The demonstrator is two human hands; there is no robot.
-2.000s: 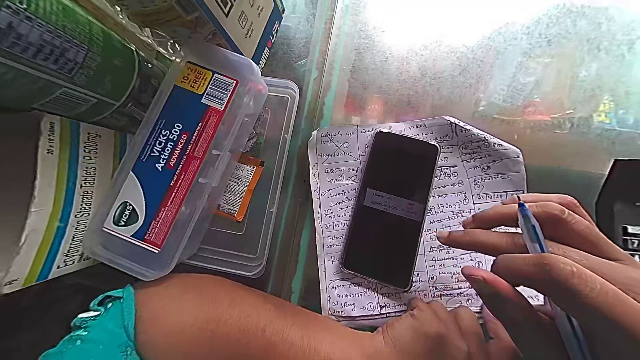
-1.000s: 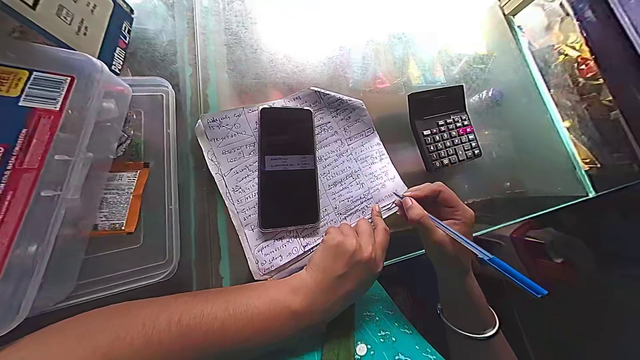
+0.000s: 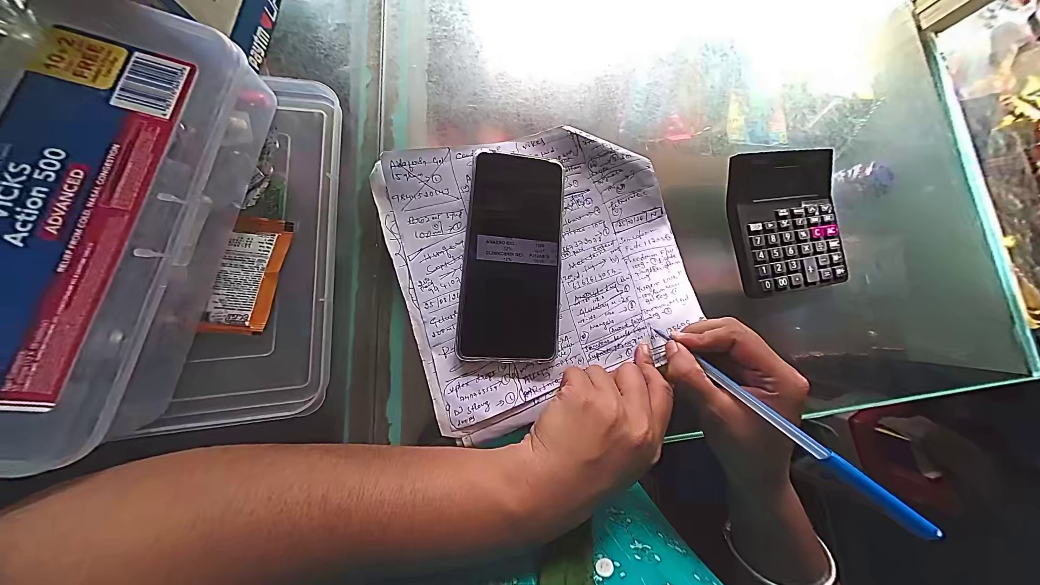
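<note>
My right hand (image 3: 735, 378) holds a blue ballpoint pen (image 3: 764, 416), its tip touching the lower right part of handwritten paper sheets (image 3: 634, 244). My left hand (image 3: 605, 426) rests with curled fingers on the sheets' lower edge, its fingertips close to the pen tip; whether it grips the paper between them cannot be told. On top of the sheets lies a smartphone (image 3: 510, 309), with a small lit strip of text on its dark screen. Handwriting in several boxed sections covers the page around the phone.
A black calculator (image 3: 788, 252) lies on the glass counter (image 3: 886, 325) at right. At left are a clear plastic box with a Vicks label (image 3: 89, 211), a flat clear container (image 3: 313, 341) and an orange sachet (image 3: 272, 272). The counter's front edge runs below the calculator.
Since two seconds ago, my right hand with the pen has come down onto the paper's lower right part. The view has shifted to the right, bringing the whole calculator into sight.
</note>
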